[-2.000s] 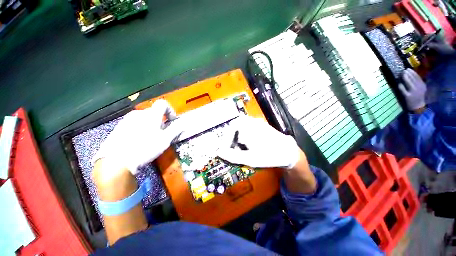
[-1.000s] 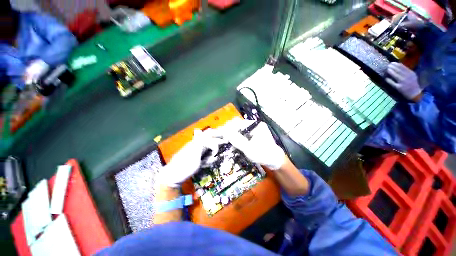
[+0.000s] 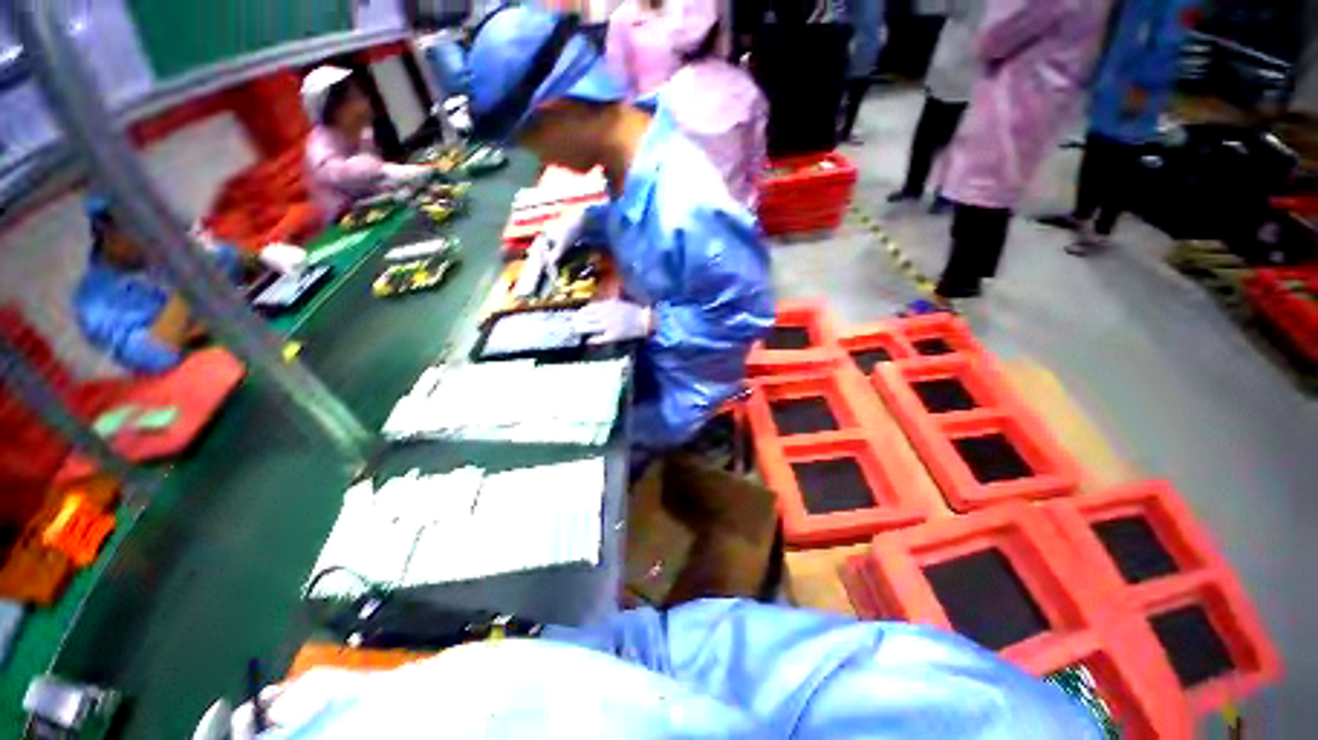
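A small part of the orange fixture (image 3: 354, 659) shows at the bottom left, mostly covered by my blue sleeve. A white glove, seemingly my left hand (image 3: 289, 700), is cut off by the bottom edge beside it; its fingers and any hold are unclear. My right sleeve reaches to the lower right, and my right hand is not in view. The black screwdriver (image 3: 434, 625) lies beyond the fixture with its cable looped. A green board (image 3: 1077, 694) shows in part at the bottom right, by a red tray.
Rows of white strips (image 3: 470, 513) lie beyond the screwdriver. Boards (image 3: 416, 269) sit on the green belt (image 3: 217, 535) at left. A worker in blue (image 3: 694, 275) sits ahead at the bench. Red trays (image 3: 838, 448) and an open brown box (image 3: 701, 528) are at right. People stand behind.
The view has swung right and up, towards the floor trays. Both hands were over the board on the fixture; now that board is out of view and my right arm extends right.
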